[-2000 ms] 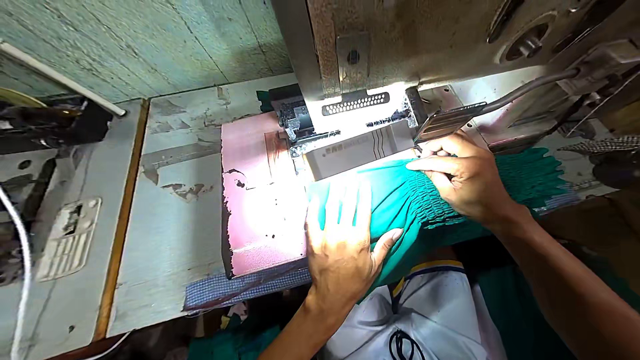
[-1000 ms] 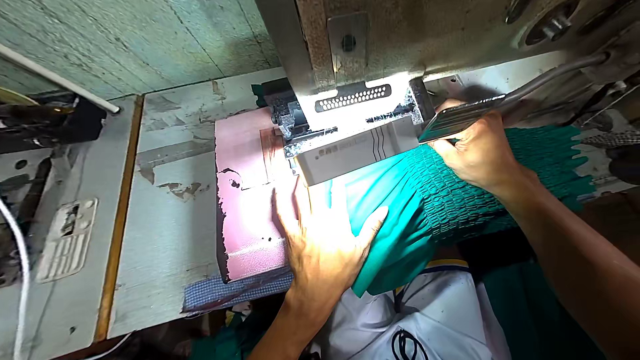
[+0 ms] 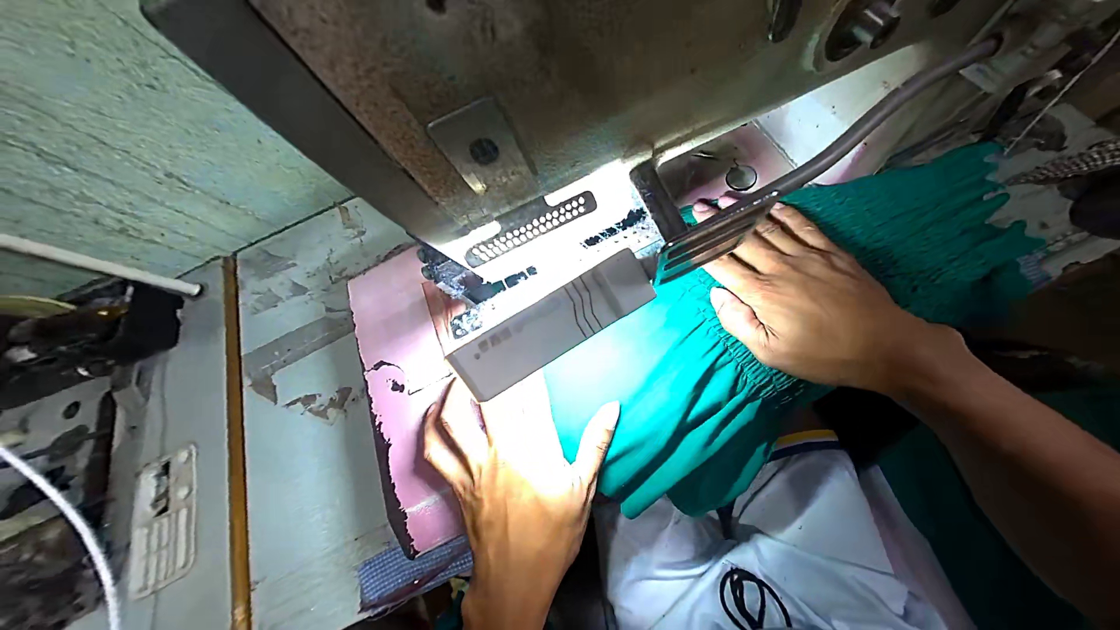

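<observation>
Teal gathered fabric (image 3: 665,394) lies under the head of an industrial sewing machine (image 3: 560,105), with rows of shirring toward its right part. My left hand (image 3: 525,472) rests at the fabric's left edge over the pink machine bed cover, its fingertips partly hidden by the grey light-coloured block (image 3: 551,324) on the machine's front. Flat on the shirred part, my right hand (image 3: 796,297) presses the fabric, fingers reaching behind a slotted metal plate (image 3: 717,236). Neither hand visibly grips the cloth. The needle area is hidden behind the block.
A pink sheet with torn edges (image 3: 407,455) covers the bed's left side. Left of it are the worn table (image 3: 297,490), a wooden strip (image 3: 236,437) and another machine (image 3: 52,420). A grey cable (image 3: 901,105) curves at the right. A green plank wall (image 3: 140,131) stands behind.
My right hand has gone from pinching the fabric beside the plate to lying flat on it. The left hand has shifted left, off most of the fabric. The view has moved somewhat closer.
</observation>
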